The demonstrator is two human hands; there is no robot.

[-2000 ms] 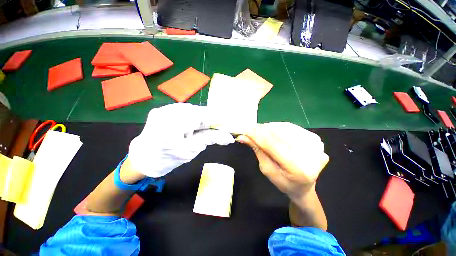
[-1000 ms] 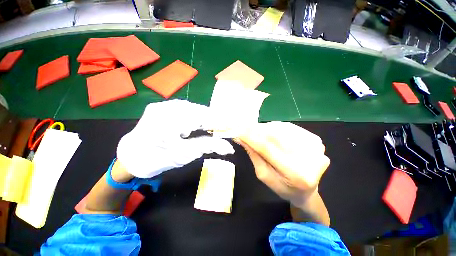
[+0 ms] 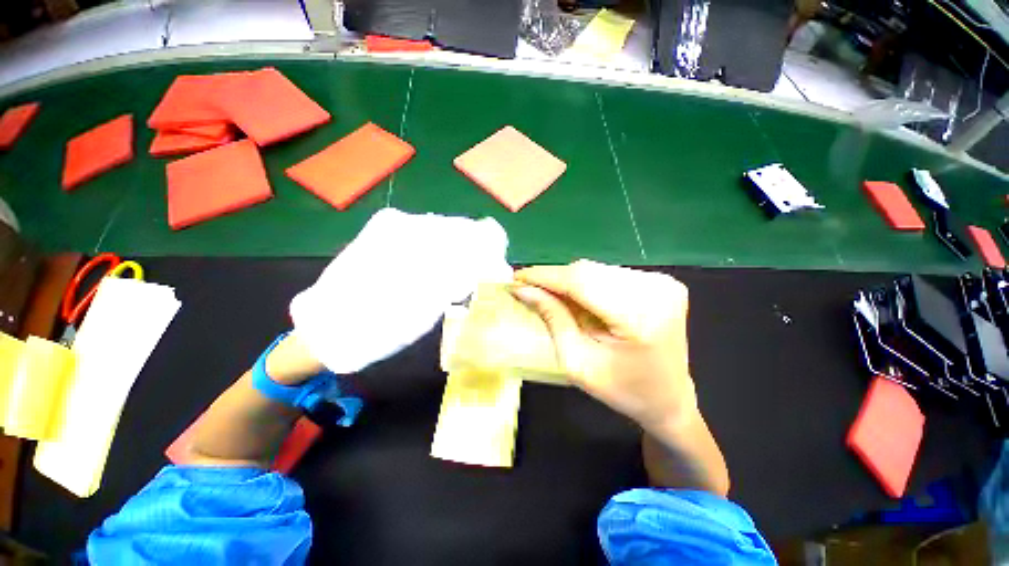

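Observation:
My left hand (image 3: pixel 404 290), in a white glove with a blue wrist strap, is closed at the upper edge of a pale-yellow sheet (image 3: pixel 503 337). My bare right hand (image 3: pixel 620 337) pinches the same sheet at its upper right, fingertips close to the glove. The sheet hangs down between the hands. Below it a second pale-yellow sheet (image 3: pixel 476 426) lies on the black mat (image 3: pixel 575 486), its top covered by the held one. What the gloved fingertips grip exactly is hidden.
Red-orange foam pads (image 3: pixel 218 182) lie on the green belt (image 3: pixel 443 234), with a white-faced unit (image 3: pixel 781 189) farther right. Black housings (image 3: pixel 929 332) and a foam pad (image 3: pixel 887 435) are at right. Scissors (image 3: pixel 83 290), long white strips (image 3: pixel 105 381) and a yellow roll (image 3: pixel 39 387) are at left.
The held sheet was raised over the belt with its white side showing; now it hangs down, pale-yellow side showing, over the sheet on the mat. The belt items have shifted slightly left and up in view.

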